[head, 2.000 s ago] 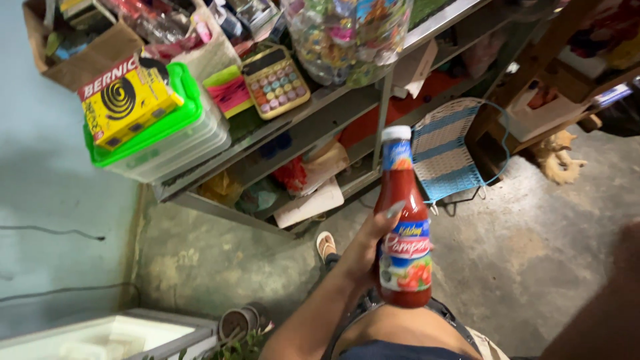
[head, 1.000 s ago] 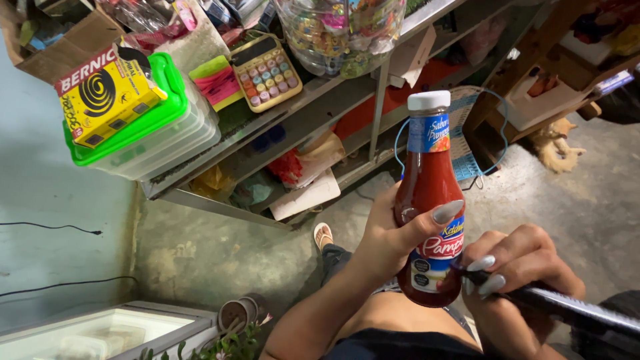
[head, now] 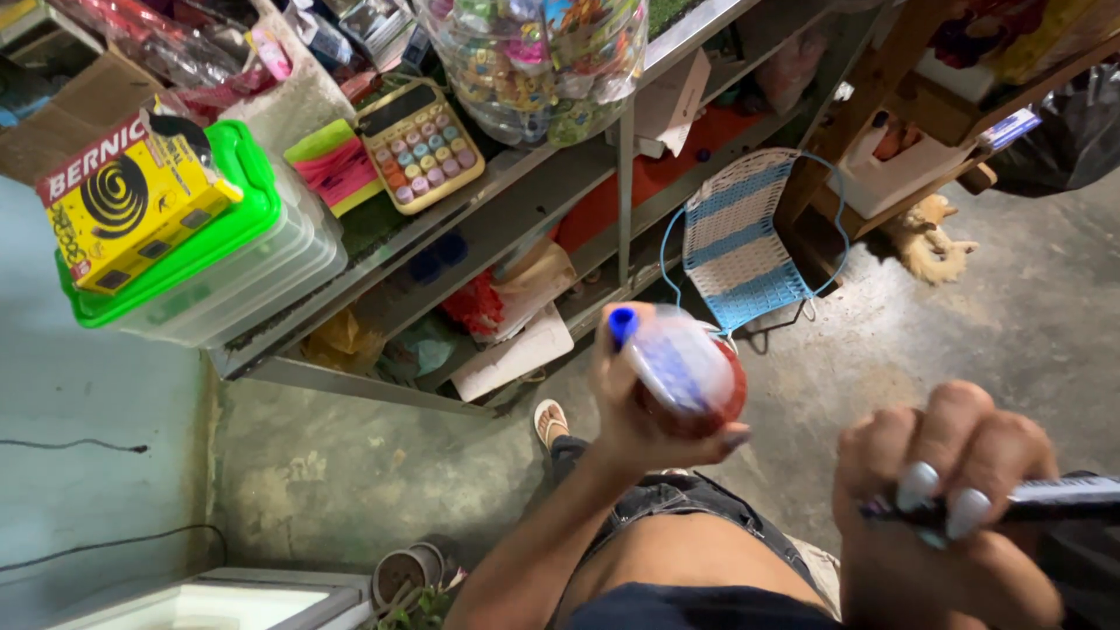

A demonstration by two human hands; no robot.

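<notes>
My left hand (head: 626,394) is closed around a ketchup bottle (head: 744,385), which is tilted and blurred, with a pale end and red glass showing. A small blue cap-like piece (head: 623,325) shows beside the bottle at my left fingers; what it belongs to is unclear. To the right, apart from the bottle, my right hand (head: 949,490) grips a dark marker pen (head: 1059,494) lying roughly level. Its inner end shows between the fingers, and the other end runs out of view at the right edge.
A metal shelf (head: 525,197) holds a yellow mosquito coil box (head: 131,197) on a green-lidded plastic tub (head: 262,206), a calculator (head: 420,144) and a large clear jar (head: 542,70). A blue and white woven chair (head: 744,236) stands by it; a cat (head: 927,241) lies behind on the concrete floor.
The bottle was upright, label facing the view, and has tipped over in my left hand. My right hand with the pen, beside the bottle a second ago, has moved away to the right.
</notes>
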